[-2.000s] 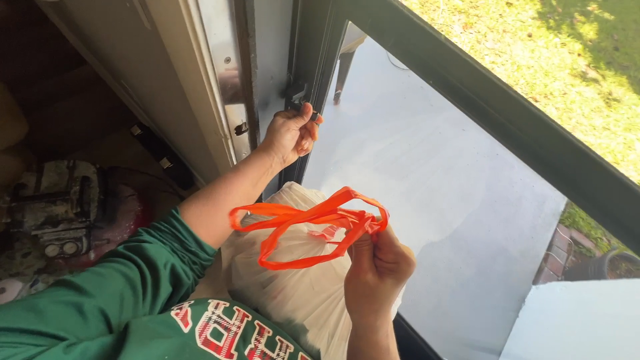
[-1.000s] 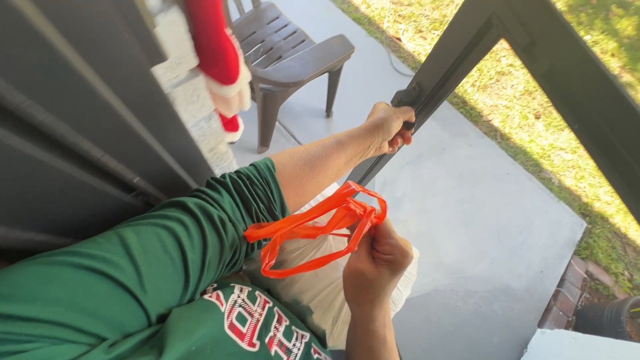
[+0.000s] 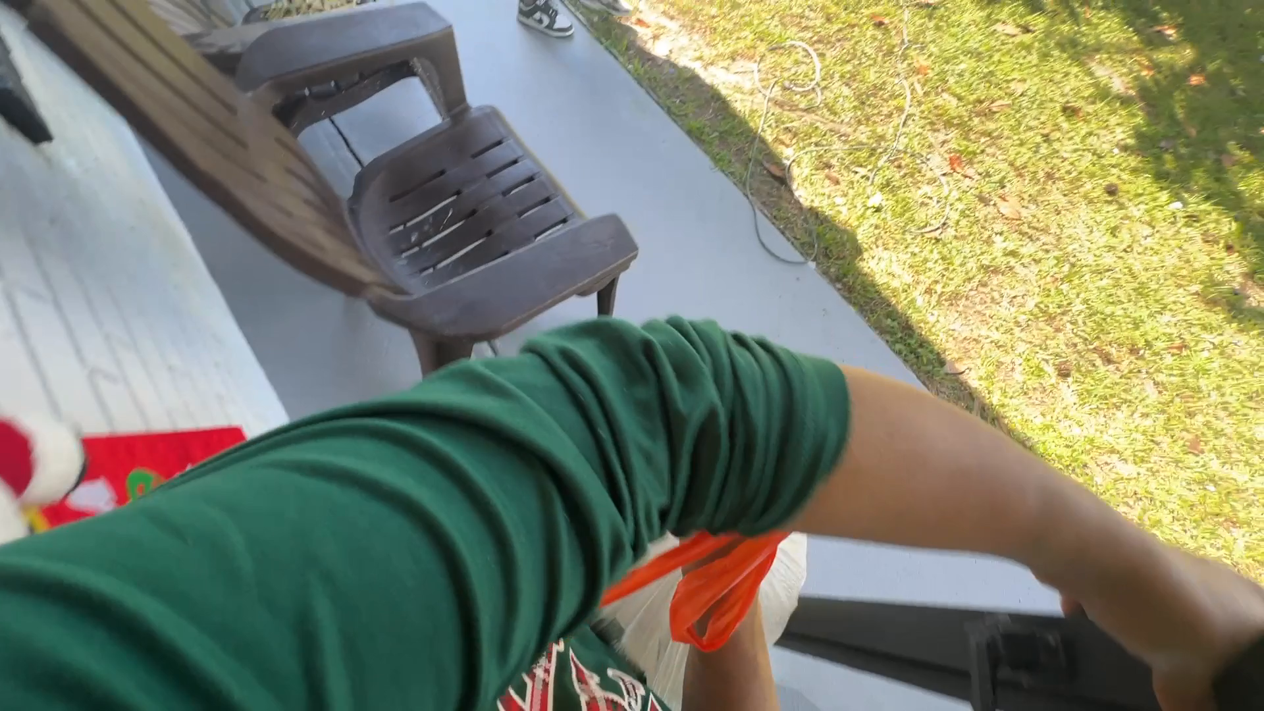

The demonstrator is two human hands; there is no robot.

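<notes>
My left arm in a green sleeve reaches across the view to the lower right. My left hand [image 3: 1200, 617] is at the right edge beside the dark door frame [image 3: 889, 647] and partly cut off, so its grip cannot be made out. Below the sleeve, an orange plastic drawstring [image 3: 726, 592] loops over my right hand, which is mostly hidden; the right forearm [image 3: 733, 671] shows beneath it. The white plastic trash bag [image 3: 787, 583] hangs around that forearm, largely covered by the sleeve and drawstring.
A brown plastic armchair [image 3: 474, 207] stands on the grey porch floor [image 3: 681, 247] ahead. Grass [image 3: 1037, 247] with a loose cable [image 3: 755, 188] borders the porch. A person's shoe [image 3: 545, 17] is at the top. A red decoration [image 3: 163, 459] is at the left.
The view has swung far from the doorway over the porch. My left arm has moved across to the right with the door, passing over my right hand and the drawstring, which showed plainly before.
</notes>
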